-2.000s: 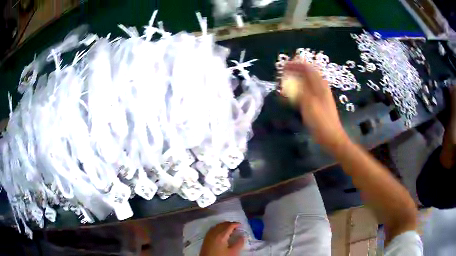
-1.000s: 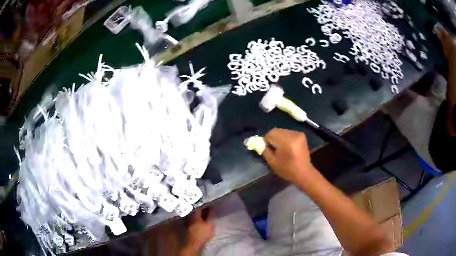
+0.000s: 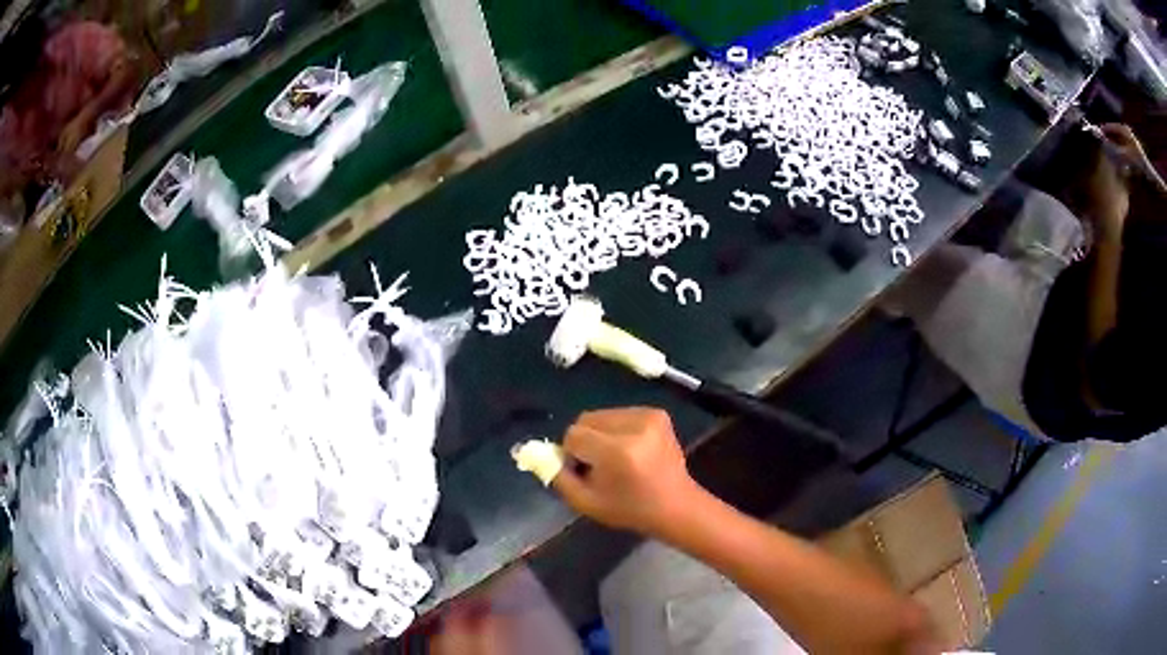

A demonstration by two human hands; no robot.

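My right hand [image 3: 627,468] is closed around a short hand tool whose cream-yellow end [image 3: 539,461] sticks out on the left, over the dark bench near its front edge. My left hand [image 3: 476,632] is a blurred shape at the bottom edge, partly cut off; its fingers cannot be made out. A mallet [image 3: 623,346] lies on the bench beyond my right hand, whitish head to the left and black grip over the front edge. A pile of white U-clips [image 3: 563,247] lies behind the mallet head. Bagged cords with plugs [image 3: 230,461] fill the left of the bench.
A larger clip pile [image 3: 813,122] and small dark parts [image 3: 941,138] lie at the back right. White housings [image 3: 307,99] with bagged cords sit on the green belt [image 3: 371,39] behind a metal post [image 3: 468,71]. Another person's arm [image 3: 1106,218] is at right. Cardboard [image 3: 924,544] stands below.
The view has shifted right, so the bench things sit further left and lower. My right hand came back from the clip pile and still holds the tool. My left hand has become blurred.
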